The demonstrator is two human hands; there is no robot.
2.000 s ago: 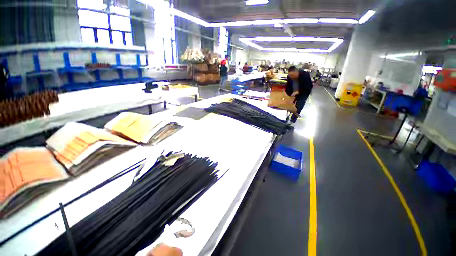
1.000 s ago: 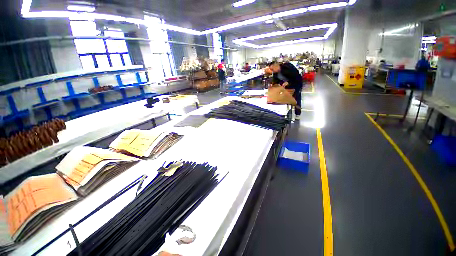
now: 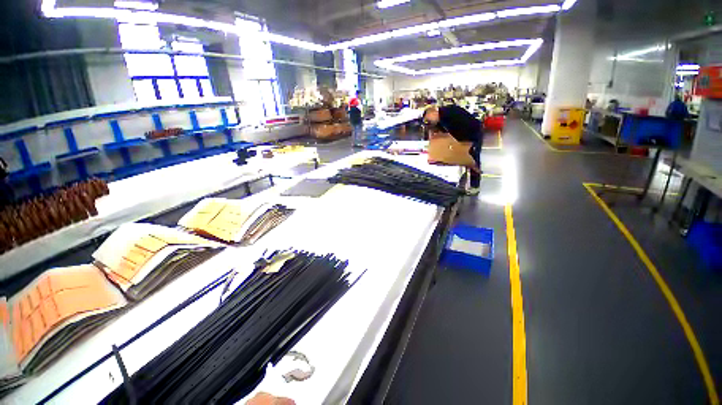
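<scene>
A wide bundle of long black straps (image 3: 237,332) lies across the white-covered table, with a small beige scrap (image 3: 277,261) on its far end. A short dark strip (image 3: 123,373) stands up at the bottom left; what holds it is not visible. A skin-coloured bit of a hand, which looks like my right hand (image 3: 271,399), shows at the bottom edge, beside the bundle and a crumpled white piece (image 3: 277,376). Its fingers are cut off and blurred, so its grip cannot be told. A curly pale loop (image 3: 299,367) lies just beyond. My left hand is out of the picture.
Fanned sheet stacks with orange tops (image 3: 67,308) line the table's left side. A second black strap bundle (image 3: 396,179) lies farther along. A blue bin (image 3: 469,250) stands on the floor at the table's right edge. A person (image 3: 459,126) bends over a brown piece (image 3: 450,150) at the far end.
Since the oldest frame, the view has tilted and shifted. The hand bit at the bottom dipped almost out of view, then shows slightly more. The far person has bent lower over the brown piece.
</scene>
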